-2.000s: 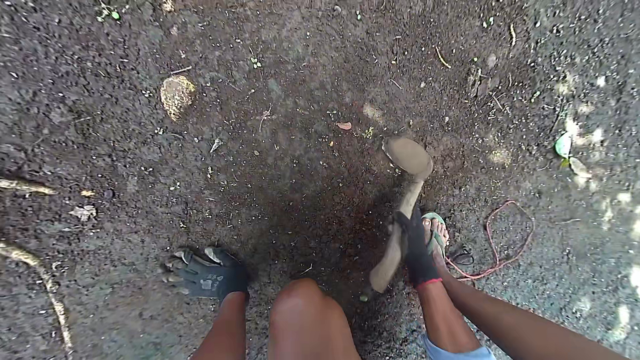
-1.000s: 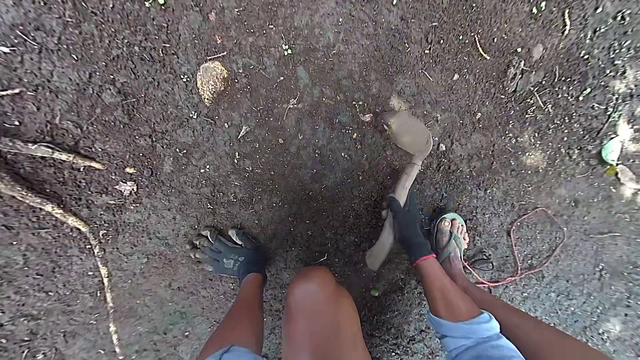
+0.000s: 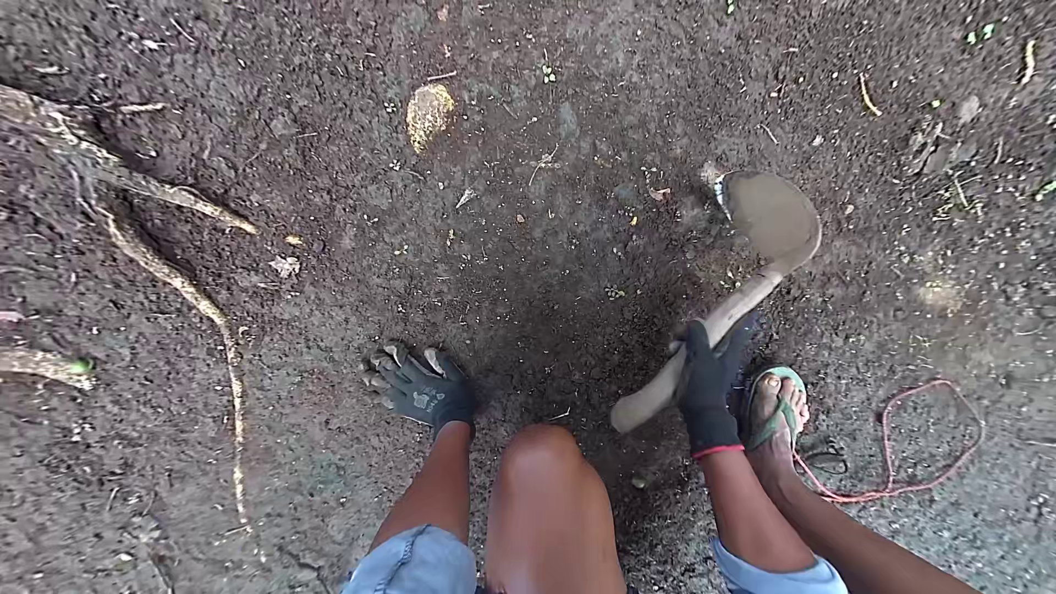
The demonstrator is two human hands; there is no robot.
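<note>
My right hand [image 3: 711, 384], in a dark work glove with a red cuff edge, is closed round the pale wooden handle of a short hoe [image 3: 774, 216]. The hoe's broad, mud-coloured metal blade lies up and to the right of the hand, over the soil; the handle's butt end points down and left. My left hand [image 3: 425, 388], in a dark grey glove with soiled fingertips, rests on the soil left of my knee with its fingers spread, holding nothing.
Tree roots [image 3: 177, 280] run across the ground at the left. A yellowish stone [image 3: 429, 117] lies further ahead. My foot in a green flip-flop [image 3: 775, 408] stands right of the right hand, beside a loop of red cord [image 3: 887, 437]. Small leaves and twigs dot the soil.
The hoe's blade has shifted to the right relative to my right hand, which keeps its hold on the handle. The view has moved left, showing more of the roots.
</note>
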